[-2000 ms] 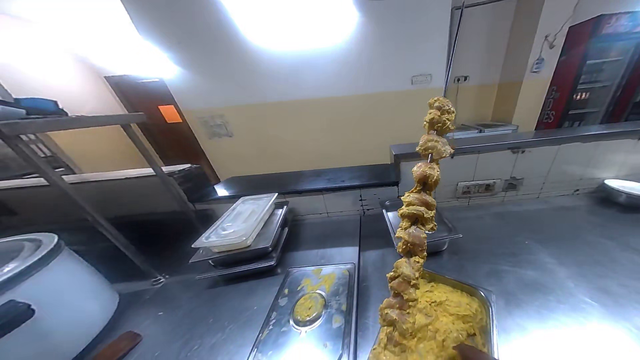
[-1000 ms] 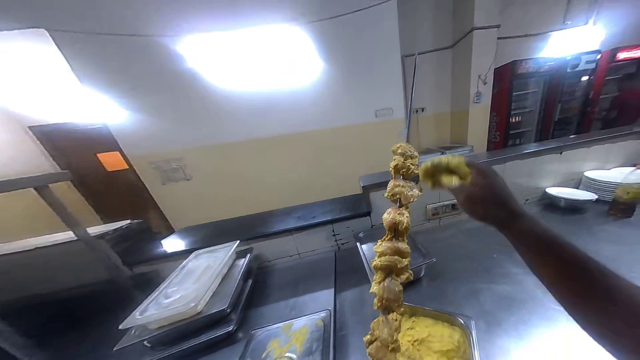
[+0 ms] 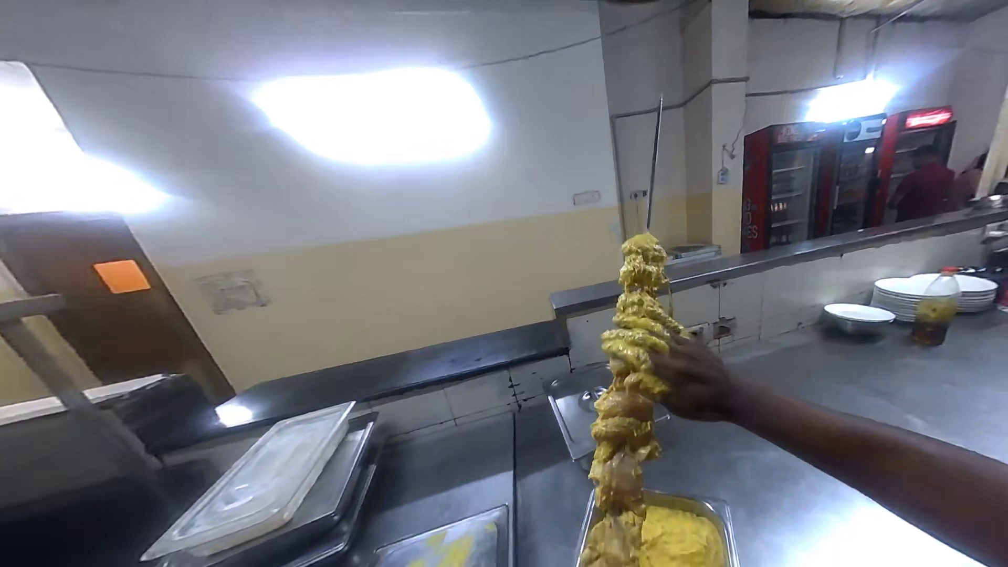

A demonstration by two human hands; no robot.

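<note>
A long metal skewer [image 3: 655, 161] stands upright, its thin bare tip above pieces of raw meat [image 3: 622, 425] coated in yellow marinade. My right hand [image 3: 693, 378] reaches in from the right, its fingers against the coated meat in the upper half of the stack, with yellow marinade about the fingertips. Beneath, a steel pan [image 3: 728, 524] holds a yellow marinated mass [image 3: 681, 539], partly hidden by the lower meat. My left hand is out of view, and the skewer's lower end cannot be seen.
Stacked trays with a whitish lid [image 3: 260, 472] lie at the left, near a smeared steel lid [image 3: 496, 528]. Another steel pan [image 3: 571, 417] is behind the skewer. White plates [image 3: 898, 295], a bowl [image 3: 858, 315] and a bottle [image 3: 935, 311] stand at right. A person [image 3: 925, 185] is by the fridges.
My right hand, raised beside the top of the meat with a yellow piece one second ago, is now lower and against the stack. Bare skewer shows above the meat. The view has swung right.
</note>
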